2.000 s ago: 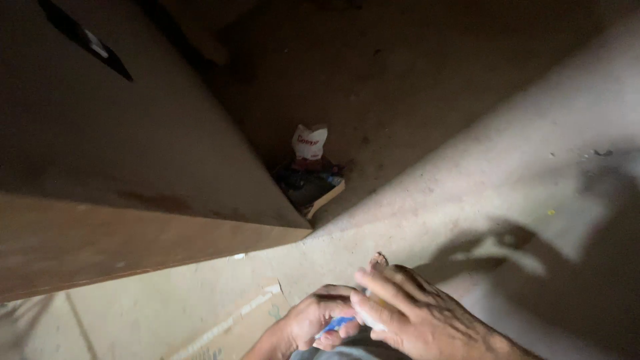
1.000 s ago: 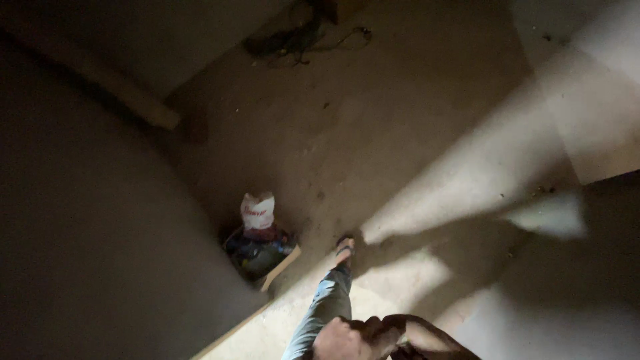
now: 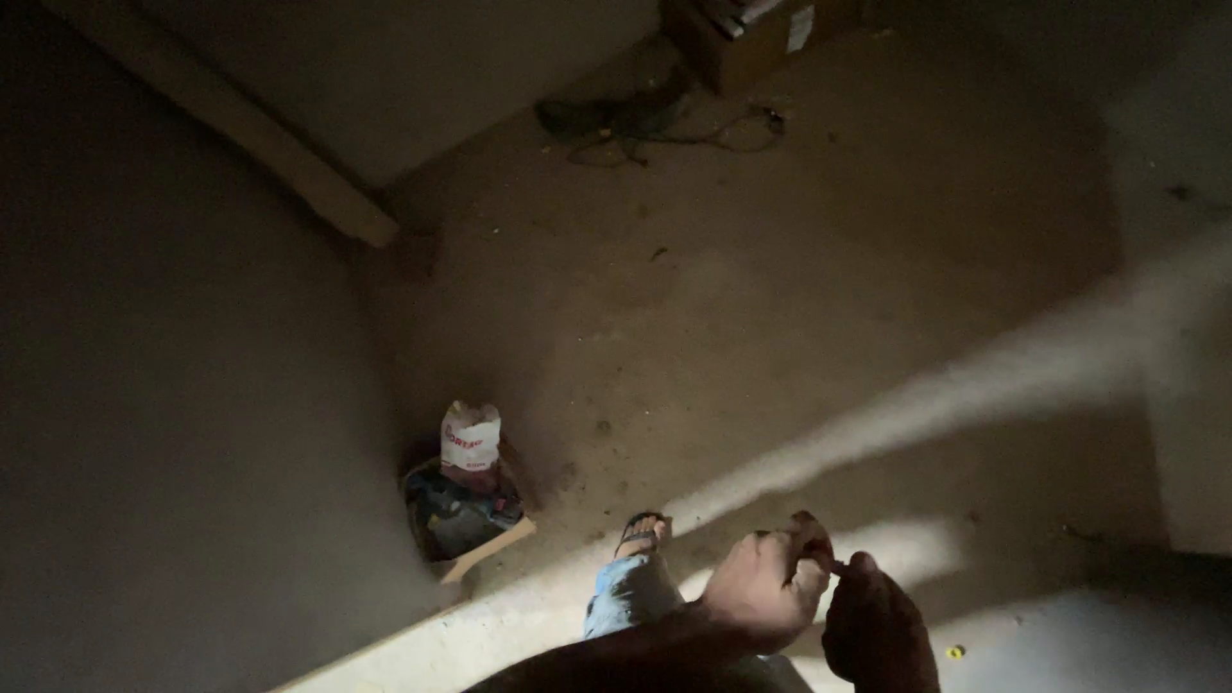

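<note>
Low in the head view, my left hand [image 3: 770, 589] has its fingers curled around something too dark to make out. Just to its right is my right hand [image 3: 874, 616], in shadow, with thumb and fingers pinched near a small thin dark piece [image 3: 837, 568] that spans the gap between the hands. What this piece is, I cannot tell. Below and left of the hands show my trouser leg [image 3: 626, 589] and my foot in a dark sandal [image 3: 642, 532].
An open cardboard box [image 3: 491, 552] holds dark items and a white bag with red print [image 3: 471, 441]. Tangled cable [image 3: 626, 125] lies on the floor by another box [image 3: 746, 53]. A wall stands left. A small yellow object [image 3: 955, 653] is at lower right.
The view has swung so that more floor, the cable and my foot show. Two seconds ago a blue item showed between my hands; it is not visible now.
</note>
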